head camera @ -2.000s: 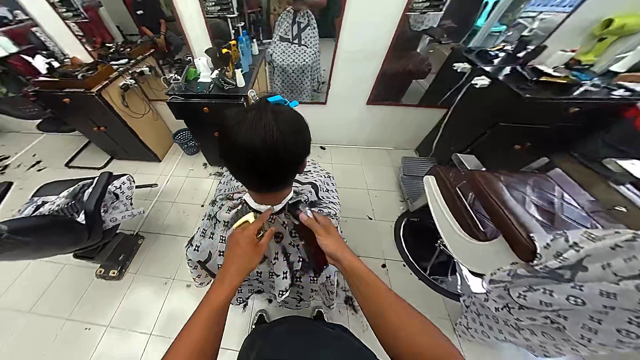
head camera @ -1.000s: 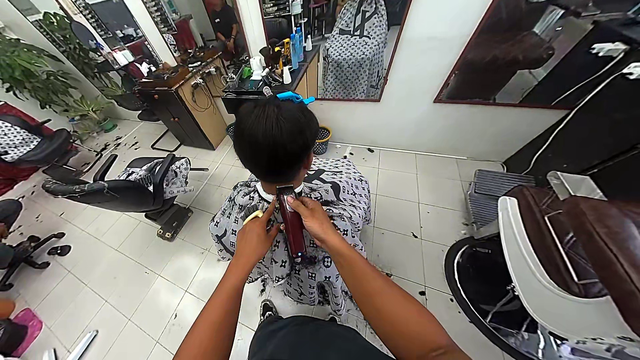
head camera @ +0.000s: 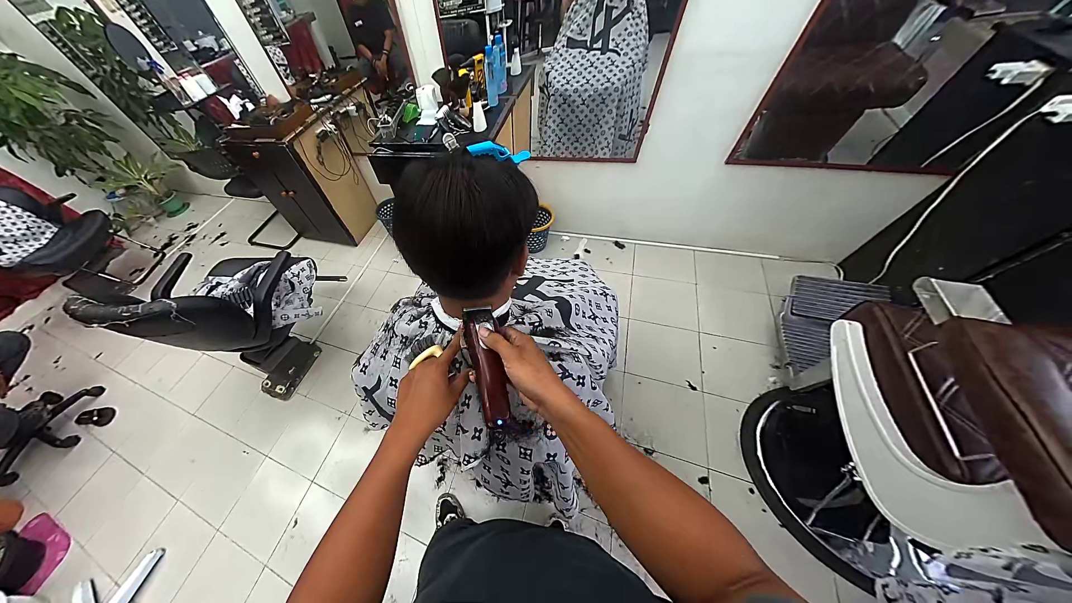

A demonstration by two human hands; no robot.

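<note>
A seated person with dark hair (head camera: 465,226) faces away from me, a white strip at the neck and a patterned barber's cape (head camera: 569,310) over the body. Blue hair clips (head camera: 497,152) sit on top of the head. My right hand (head camera: 521,362) grips a dark red hair clipper (head camera: 488,373), its blade end up at the nape and a small blue light at its lower end. Against the clipper's left side rests my left hand (head camera: 434,387), with a yellowish comb-like tool (head camera: 426,357) partly hidden in its fingers.
A black barber chair (head camera: 184,322) stands at left, a brown and white chair (head camera: 913,410) at right. Ahead are a counter (head camera: 511,96) with bottles, a wall mirror (head camera: 607,84) and a basket (head camera: 542,228). Cut hair lies on the tiles (head camera: 670,394).
Two seconds ago my hands were apart at the nape; now they are close together around the clipper, which has swung upright. The view has turned left.
</note>
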